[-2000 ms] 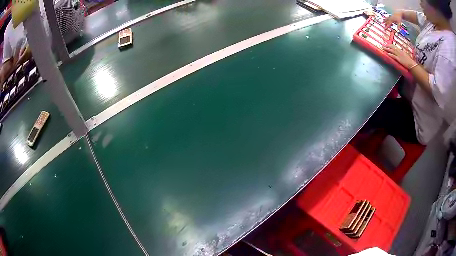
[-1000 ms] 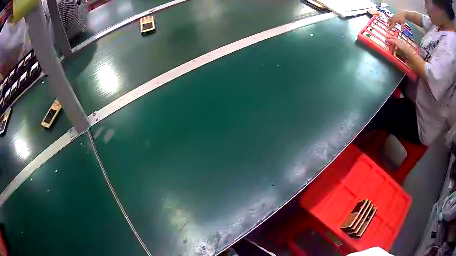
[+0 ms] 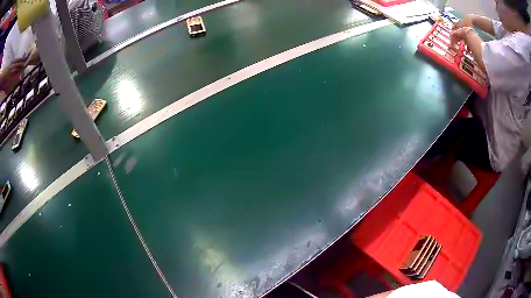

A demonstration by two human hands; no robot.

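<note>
Neither of my hands can be made out. A white sleeve shows at the bottom edge, right of centre, with a sliver of skin beside it. Nearest in front of me is the green bench top [image 3: 233,169]. Below its right edge, several gold phones or housings [image 3: 421,256] lie overlapping on a red ribbed surface [image 3: 396,218]. Keypad phones lie on the green conveyor [image 3: 244,43]: one at the back [image 3: 196,25], one partly behind the grey post [image 3: 98,108], one further left [image 3: 20,134] and one cut off by the left edge [image 3: 4,193].
A grey post [image 3: 73,99] stands at the left by the pale metal rail [image 3: 192,102]. A person in white [image 3: 509,87] sits at the right with both hands over a red phone tray [image 3: 452,57]. Another person is across the line at the upper left, by a black tray [image 3: 23,99].
The phones on the conveyor have moved to the right, and another has appeared at the left edge. The person at the right has moved their hands over the tray. Skin now shows beside the white sleeve.
</note>
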